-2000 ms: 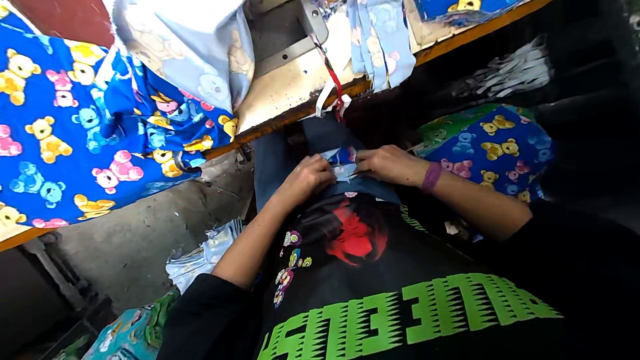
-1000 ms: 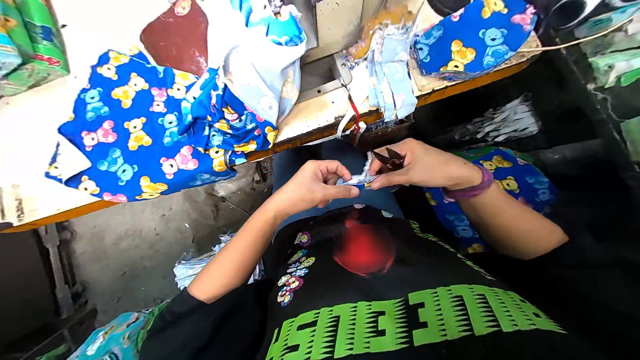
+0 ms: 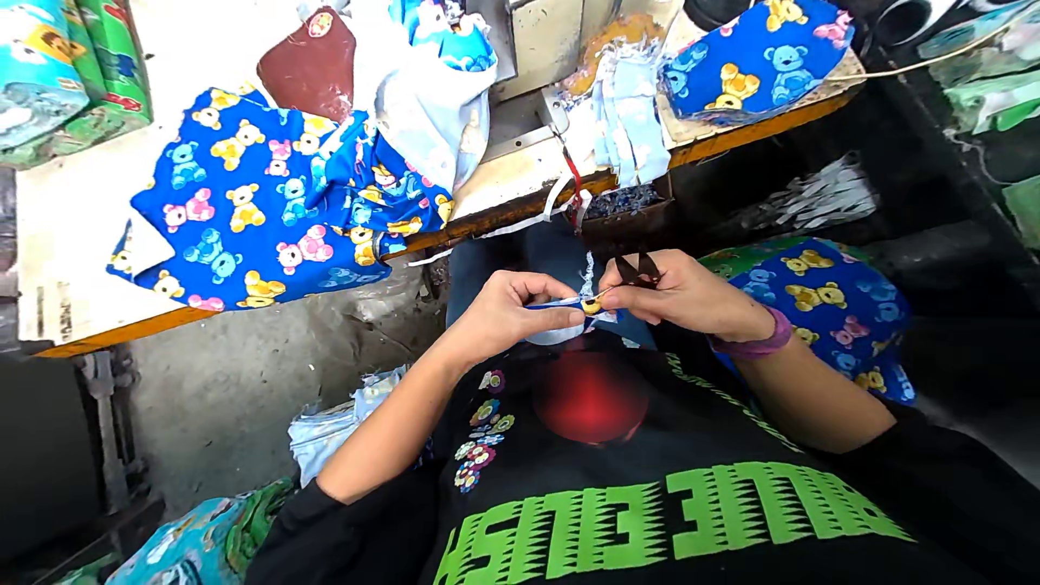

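Note:
Above my lap, my left hand pinches the edge of a small piece of blue and white fabric. Close beside it, my right hand holds the fabric's other side between thumb and fingertips. Dark thread snips rest in the right hand, their blades pointing up. A frayed light strand rises from the fabric between the hands. Part of the piece is hidden by my fingers.
Blue teddy-bear-print fabric hangs over the table edge at left. Pale blue strips and another bear-print piece lie at right. More printed fabric is bundled beside my right arm. Red and white ties dangle from the table.
The thread snips now show in my right hand; they were not visible two seconds ago. Both hands have stayed on the small fabric piece. The view has shifted to show more of the table.

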